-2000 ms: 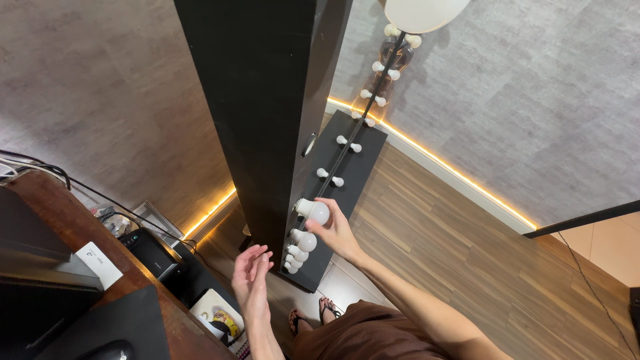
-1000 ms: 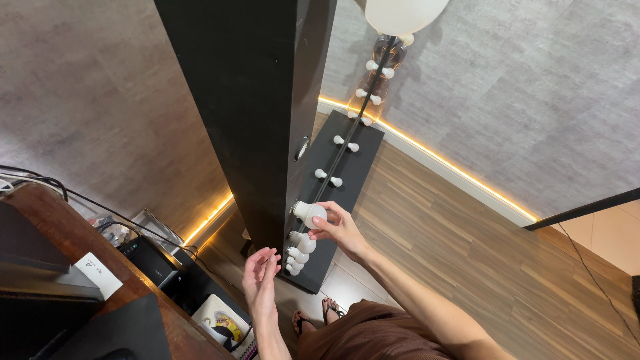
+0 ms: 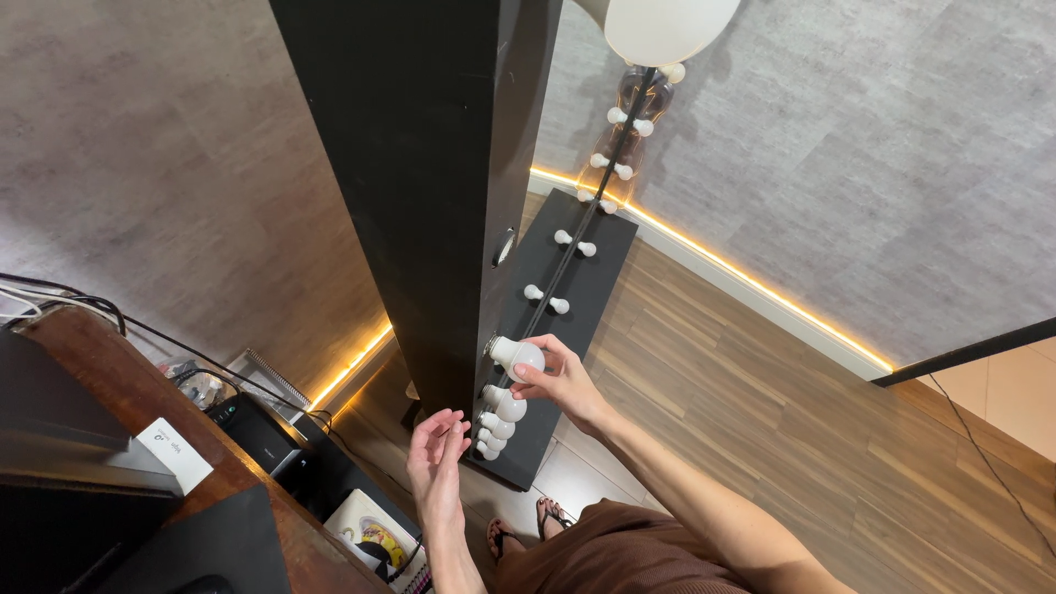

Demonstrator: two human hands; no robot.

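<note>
My right hand (image 3: 565, 381) grips a white light bulb (image 3: 518, 356) whose base meets the side of the black mirror frame (image 3: 437, 206); how far the base sits in its socket I cannot tell. Several white bulbs (image 3: 505, 404) line the frame below it. Above the held bulb, a round socket (image 3: 504, 247) in the frame holds no bulb. My left hand (image 3: 441, 450) is beside the frame's lower edge, fingers apart and slightly curled, holding nothing. More small bulbs (image 3: 586, 248) show in pairs along the far strip, which looks mirrored.
At left stands a brown wooden desk (image 3: 227, 450) with a white card (image 3: 173, 456) and cables (image 3: 62, 289). Beside it are a black device (image 3: 260, 445) and a white box (image 3: 363, 528). A white lampshade (image 3: 668, 29) is at the top. Wooden floor (image 3: 742, 429) lies at right.
My right hand stays on the bulb at the frame, its fingers and wrist slightly turned. My left hand remains raised beside the frame, its fingers curled a little differently.
</note>
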